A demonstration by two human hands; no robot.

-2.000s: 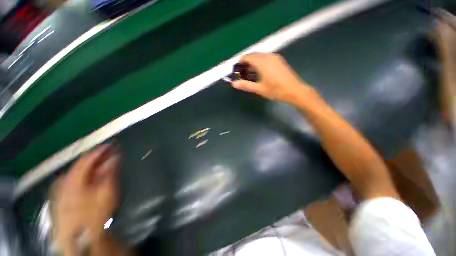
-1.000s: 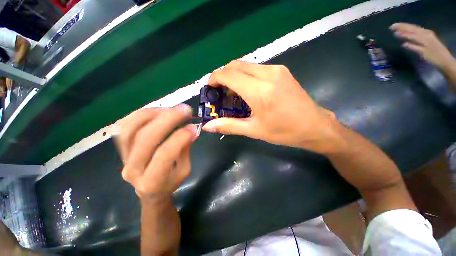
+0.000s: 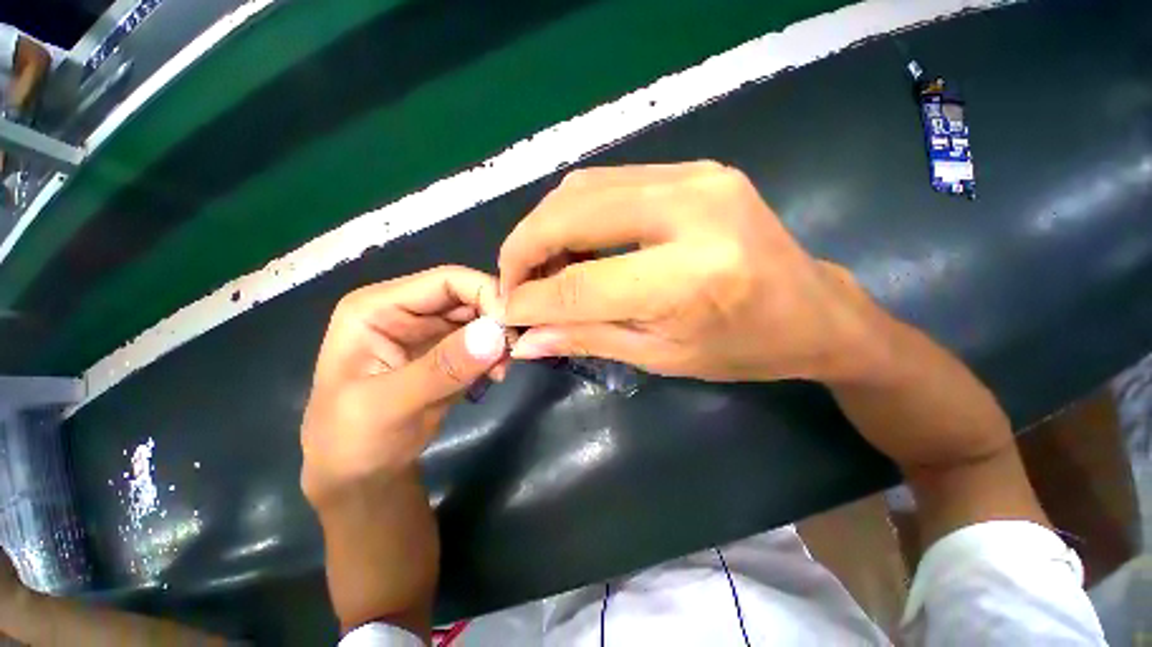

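Observation:
My left hand (image 3: 392,379) and my right hand (image 3: 682,284) meet over the dark green belt, fingertips touching. A tiny dark piece (image 3: 512,338) shows between the right thumb and forefinger. The left thumb presses at the same spot; whether it holds the piece too is hidden. A black unit (image 3: 609,375) shows in part below the right thumb, blurred against the belt. A small dark-blue edge (image 3: 478,389) shows under the left fingers. I cannot tell if it belongs to the same unit, or if the unit is held or lying.
A narrow blue-and-white circuit board (image 3: 950,145) with a black end lies on the belt (image 3: 758,442) at upper right. A chipped white rail (image 3: 379,228) runs beyond my hands. White specks (image 3: 142,487) lie at left. Another person's arm (image 3: 28,76) shows at upper left.
The black unit, gripped in my right hand with its orange patch showing, is now mostly hidden below the hands. My fingertips have come together. The other person's hand at upper right has gone.

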